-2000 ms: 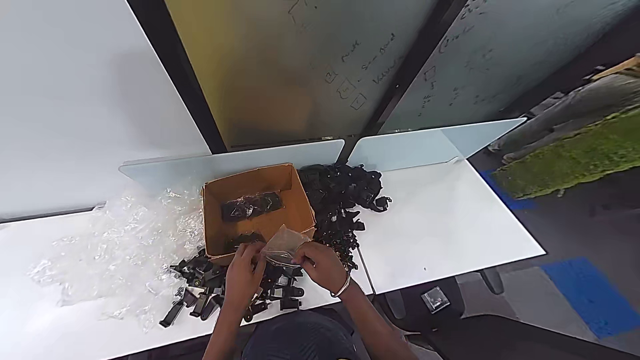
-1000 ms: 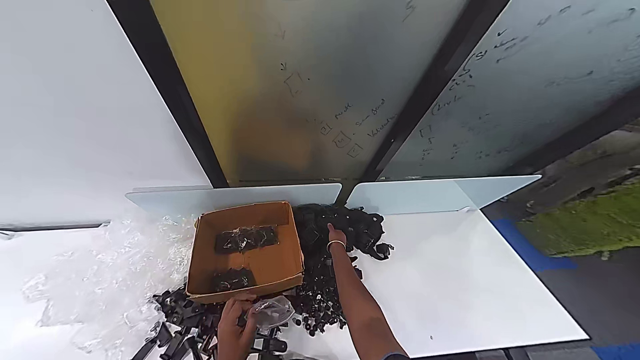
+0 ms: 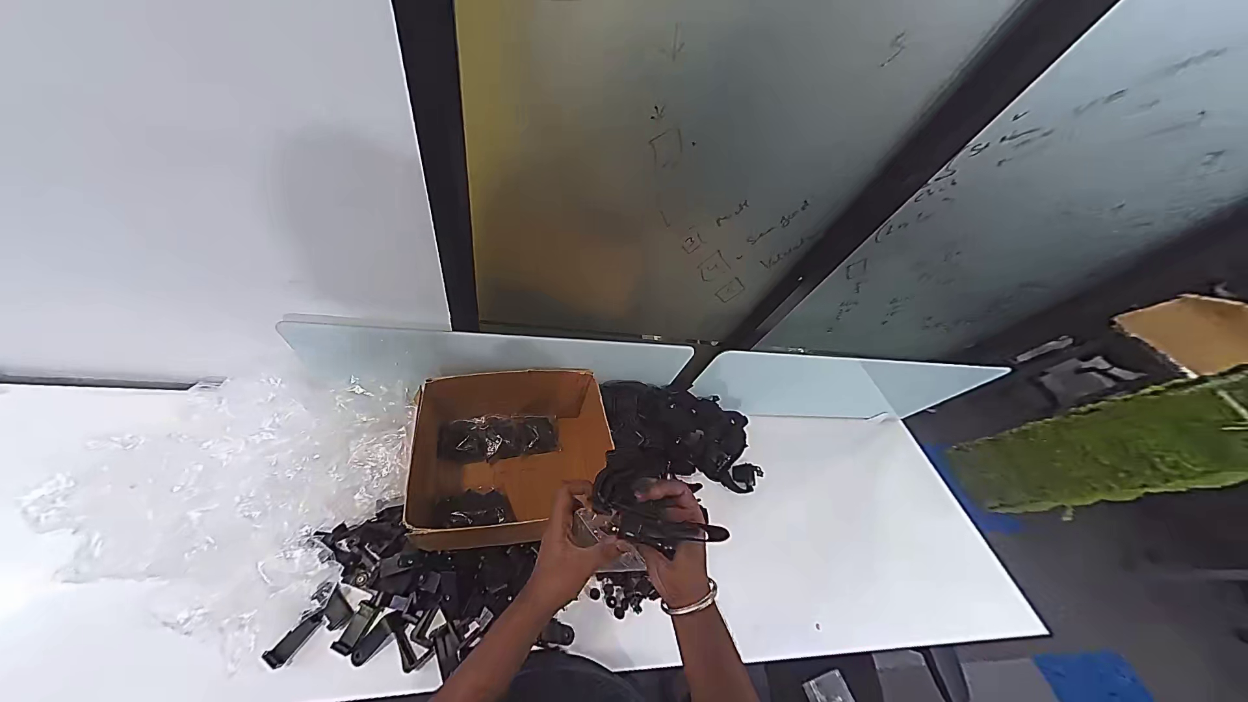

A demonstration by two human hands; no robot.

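Observation:
My right hand point(image 3: 678, 546), with a bangle at its wrist, grips a bundle of black cables point(image 3: 643, 502) in front of the box's right corner. Close beside it on the left, my left hand point(image 3: 575, 551) holds a clear plastic bag point(image 3: 609, 541), whose edge meets the bundle. An open cardboard box point(image 3: 585, 458) stands just beyond the hands, holding black items in clear wrapping point(image 3: 497, 439). A heap of black cables point(image 3: 692, 429) lies right of the box. Black plastic parts point(image 3: 419, 604) are strewn in front of it, and small black pieces point(image 3: 624, 593) lie below my hands.
A large pile of clear plastic bags point(image 3: 234, 507) spreads over the table's left part. The white table point(image 3: 858, 546) ends at its right edge. Low glass panels point(image 3: 809, 385) stand along the back, before boards bearing handwriting. A green mat point(image 3: 1102, 448) is off to the right.
My right hand was at the cable heap and has come back toward my left hand with a bundle of black cables. The left hand still holds the clear bag.

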